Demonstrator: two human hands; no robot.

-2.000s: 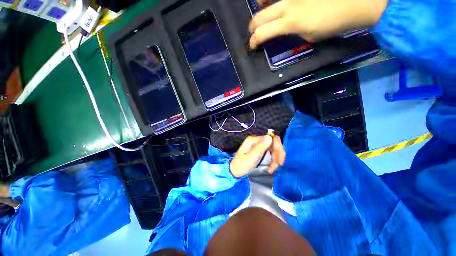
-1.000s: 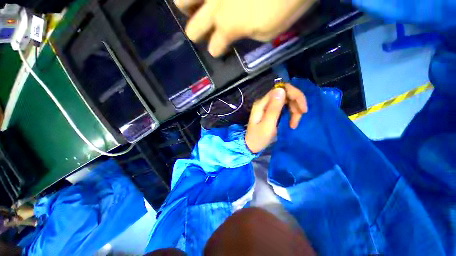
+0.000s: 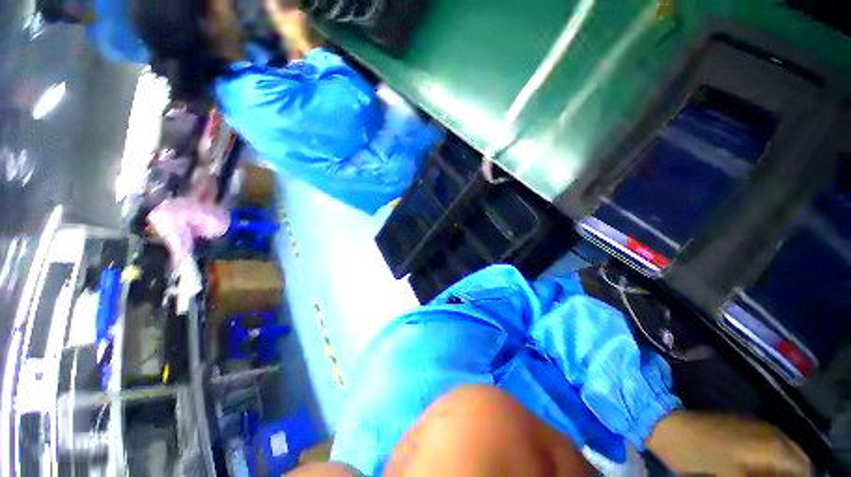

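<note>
My left hand (image 3: 732, 447) is low at the right, blurred, with its fingertips hidden or cut off by the bottom edge, so I cannot see what it holds. My right hand is out of the picture. A dark smartphone (image 3: 690, 177) lies in a slot of the black tray (image 3: 746, 228) at the upper right, with a white and red strip lit at its bottom end. A second smartphone (image 3: 807, 279) lies beside it, cut off by the right edge, with a similar strip. A thin white looped wire (image 3: 644, 312) hangs near my lap, below the tray.
A green bench mat (image 3: 467, 56) spans the top. Black slotted trays (image 3: 467, 224) are below its edge. Another person's blue sleeve (image 3: 317, 121) is at the upper left. A shelf rack (image 3: 121, 345) with boxes stands far left, beyond the floor.
The view has swung far to the left, so phones and tray now sit at the right. My right hand has left the picture, and my left hand is now at the lower right.
</note>
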